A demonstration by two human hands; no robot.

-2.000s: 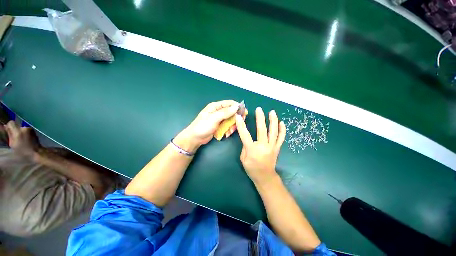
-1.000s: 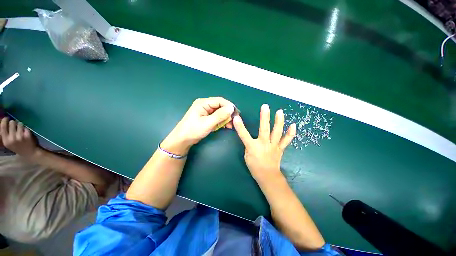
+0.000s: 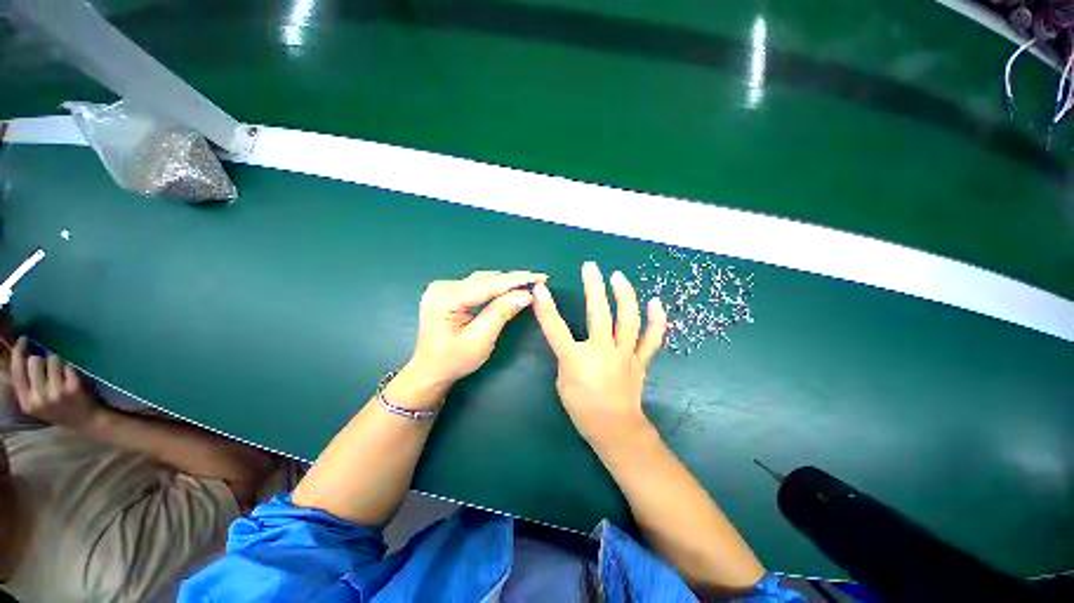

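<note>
My left hand (image 3: 457, 336) is pinched at thumb and index finger, with a tiny dark piece (image 3: 534, 287) barely visible at the fingertips. No yellow tool shows; the curled fingers may hide it. My right hand (image 3: 605, 375) is beside it, fingers spread, its index fingertip touching or almost touching the tiny piece. Loose tiny screws (image 3: 703, 302) lie scattered on the green surface (image 3: 318, 283), just right of my right fingertips. A black electric screwdriver (image 3: 850, 515) lies at the lower right, its thin bit pointing up and left.
A clear bag of screws (image 3: 177, 165) lies by a slanting white upright (image 3: 147, 77) at upper left. A white rail (image 3: 565, 194) crosses behind my hands. A person's hand (image 3: 53, 386) is at the left table edge, near a white strip (image 3: 21, 273). Wires (image 3: 1015, 73) hang at upper right.
The yellow item in my left hand has gone out of sight. My left fingertips are now pinched and extended towards my right index finger. The view has shifted; a white strip has appeared at far left.
</note>
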